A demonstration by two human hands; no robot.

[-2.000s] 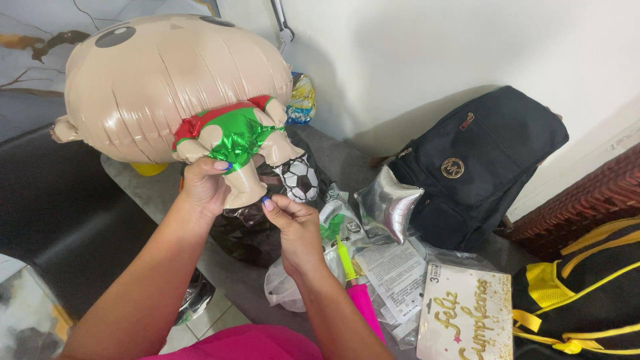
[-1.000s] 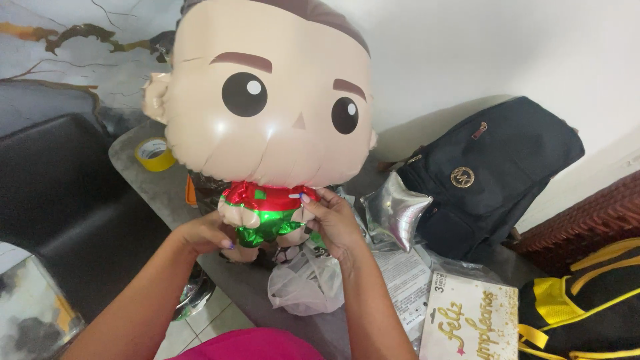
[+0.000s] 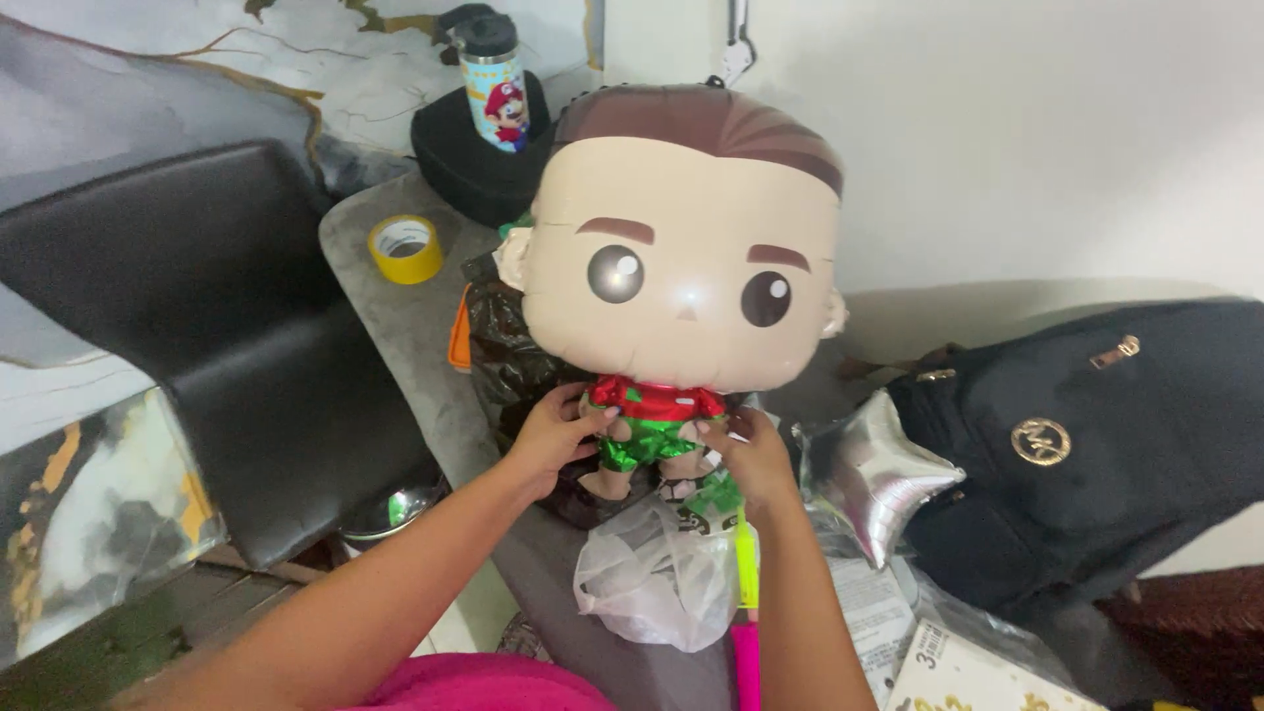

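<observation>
An inflated foil balloon shaped like a big-headed footballer figure (image 3: pixel 681 247) faces me upright, in a red shirt and green shorts. My left hand (image 3: pixel 561 439) grips the left side of its small body, thumb in front. On the other side of the body, my right hand (image 3: pixel 749 449) holds it between thumb and fingers. A translucent white plastic bag (image 3: pixel 657 573) lies below the figure's feet. Beside my right forearm is a neon yellow and pink balloon pump or similar tool (image 3: pixel 748 563), partly hidden. An inflated silver star balloon (image 3: pixel 881 479) rests to the right.
The grey table (image 3: pixel 370 296) bears a roll of yellow tape (image 3: pixel 405 250), a dark plastic bag (image 3: pixel 513 336) and packaging with gold lettering (image 3: pixel 973 671). A cup (image 3: pixel 494 89) stands on a black case (image 3: pixel 454 148) at the back. A black chair (image 3: pixel 227 326) is left, a dark backpack (image 3: pixel 1096 434) right.
Two seconds ago the figure balloon lay tilted with its head to the upper left; it is now upright and facing me. My left hand has moved from its leg to the side of its body.
</observation>
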